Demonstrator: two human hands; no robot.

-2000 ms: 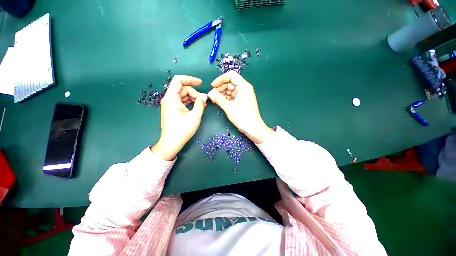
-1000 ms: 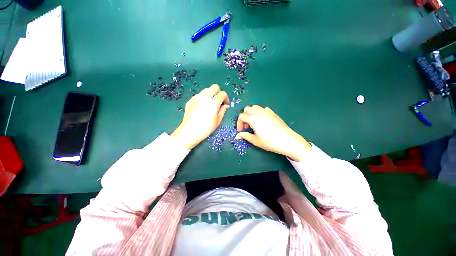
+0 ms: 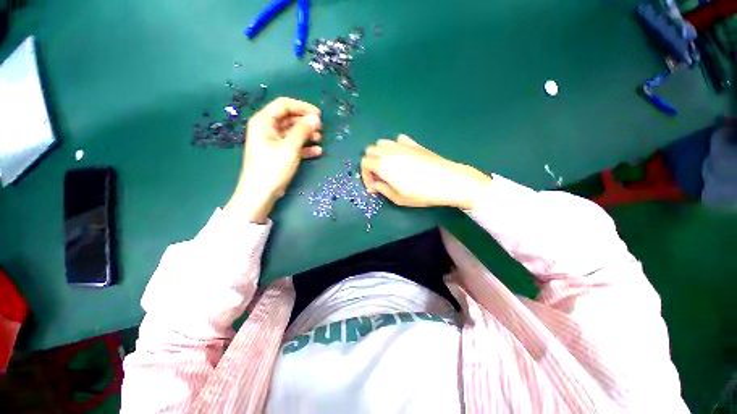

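Observation:
A loose pile of small shiny parts lies on the green mat nearest my body. A pile of small black parts lies at the left, beside my left hand. A pile of joined pieces lies beyond, by the blue-handled cutters. My left hand is raised over the mat with thumb and forefinger curled together; whether a tiny part is between them cannot be told. My right hand is at the right edge of the shiny pile, its fingers curled down and its fingertips partly hidden.
A black phone and a white notepad lie at the left. A white round bit lies at the right, with a second blue-handled tool near the far right edge. A red plastic box is at the far left.
The view has shifted. My left hand has moved from beside the shiny pile toward the black parts. My right hand stays at the shiny pile's right edge. Earlier, both hands' fingertips met beyond that pile.

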